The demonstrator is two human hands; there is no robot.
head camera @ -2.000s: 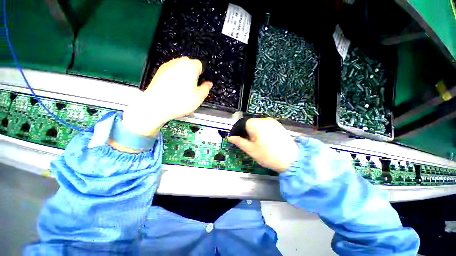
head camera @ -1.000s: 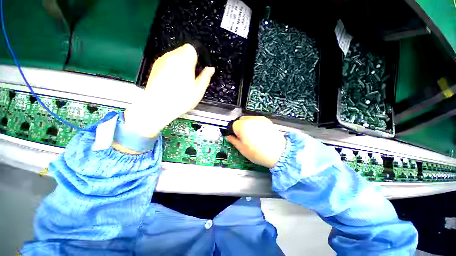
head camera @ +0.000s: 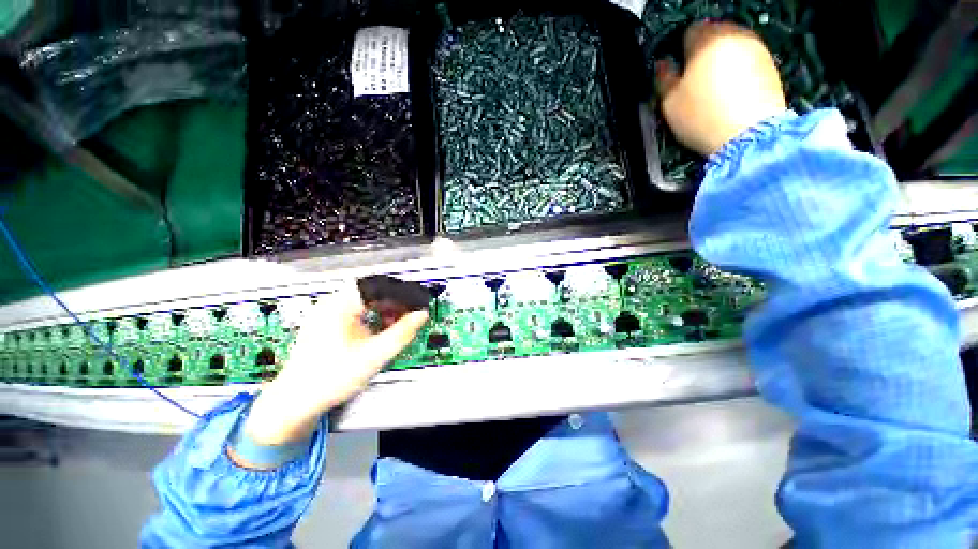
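A long strip of green circuit boards [head camera: 579, 316] lies in the pale rail in front of me. My left hand [head camera: 338, 349] is over the strip left of centre, its dark-covered fingertips close to the boards; a small part seems to show between thumb and fingers. My right hand [head camera: 721, 86] reaches into the right bin [head camera: 652, 150] of green cylinders, fingers curled down; its fingertips are partly hidden, so I cannot tell whether it holds any. The middle bin's green cylinders [head camera: 525, 123] and the left bin's dark small parts [head camera: 332, 161] are untouched by either hand.
The pale rail edges [head camera: 558, 391] run along both sides of the boards. A thin blue cord [head camera: 80, 322] crosses the rail at the left. A crumpled clear plastic bag [head camera: 129, 64] lies on the green surface at the far left. A white label [head camera: 381, 60] is on the left bin.
The view has shifted right. My left hand has left the dark-part bin and is over the boards. My right hand has moved from the boards to the right bin.
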